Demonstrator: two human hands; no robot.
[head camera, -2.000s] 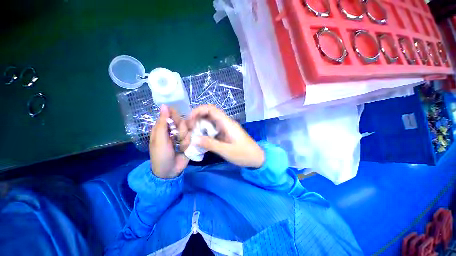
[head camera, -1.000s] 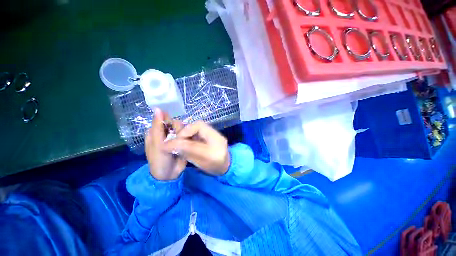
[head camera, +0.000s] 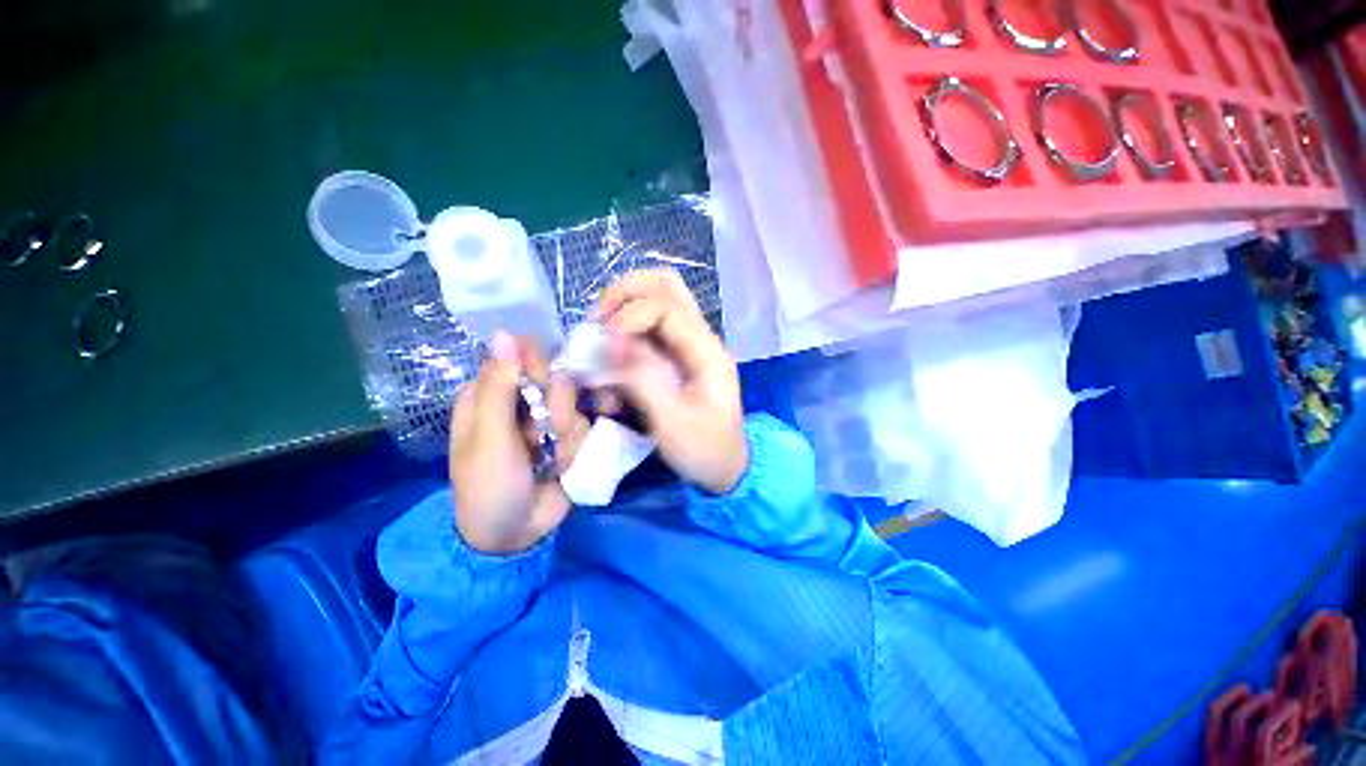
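Observation:
My left hand (head camera: 505, 449) holds a silver watch case (head camera: 536, 427) on edge between thumb and fingers, largely covered by them. My right hand (head camera: 671, 377) pinches a crumpled white wiping cloth (head camera: 589, 353) close to the left hand. A white piece of the cloth or tissue also hangs below, between the hands. The squat white solvent bottle (head camera: 495, 274) stands just beyond my left hand, its round translucent lid (head camera: 364, 220) open to the left.
A grey mesh mat (head camera: 405, 352) under clear film lies at the bench edge. Several rings, one here (head camera: 102, 323), lie on the green bench at left. A coral-red tray (head camera: 959, 210) with rings stands at right on white sheets (head camera: 989, 434). A blue bin (head camera: 1184, 392) is beyond.
My right hand has moved up and slightly right, away from my left palm, and the white cloth shows again. My left hand has tilted a little, showing more of the ring.

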